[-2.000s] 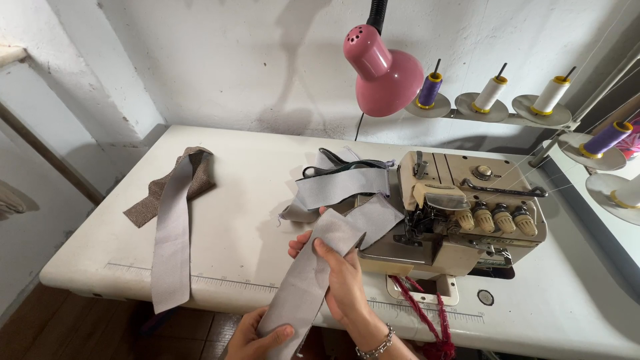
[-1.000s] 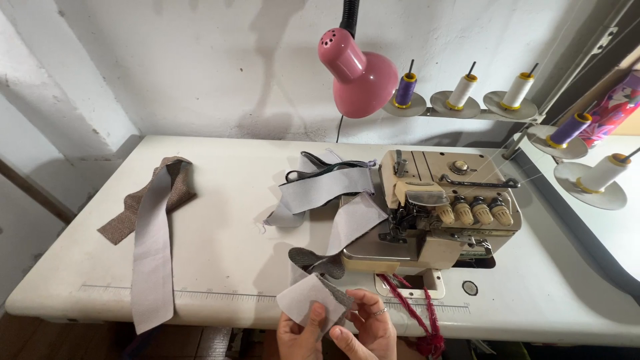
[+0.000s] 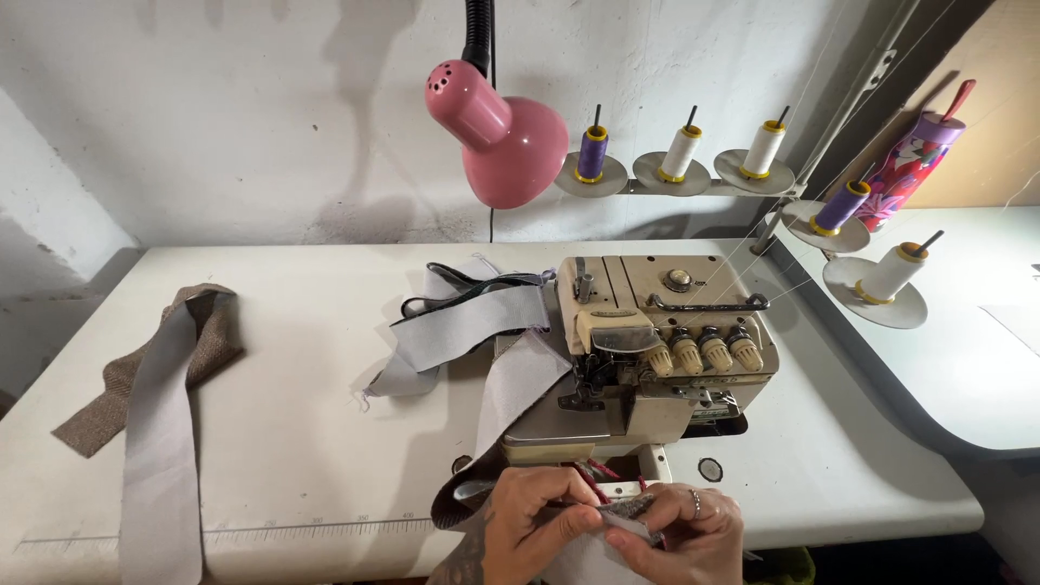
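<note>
My left hand (image 3: 540, 520) and my right hand (image 3: 682, 532) pinch the end of a grey-faced fabric strip (image 3: 520, 390) between thumbs and fingers, at the table's front edge. This strip runs up over the plate of the beige overlock sewing machine (image 3: 666, 325), its far end beside the needle area. Its darker side shows where it curls left of my left hand. More grey strips with dark edges (image 3: 471, 321) lie bunched left of the machine. At the table's left, a long grey strip (image 3: 162, 455) lies over a brown woven piece (image 3: 106, 402) and reaches the front edge.
A pink lamp (image 3: 516, 150) hangs behind the machine. Purple and white thread cones (image 3: 681, 154) stand on round holders at the back right, with threads running down to the machine. A ruler scale (image 3: 317, 526) marks the table's front. Dark red cords (image 3: 597, 479) lie below the machine plate.
My hands have moved right along the front edge with the strip. Two seconds ago they held it stretched out flat; now they pinch its end close together, fingertips nearly meeting.
</note>
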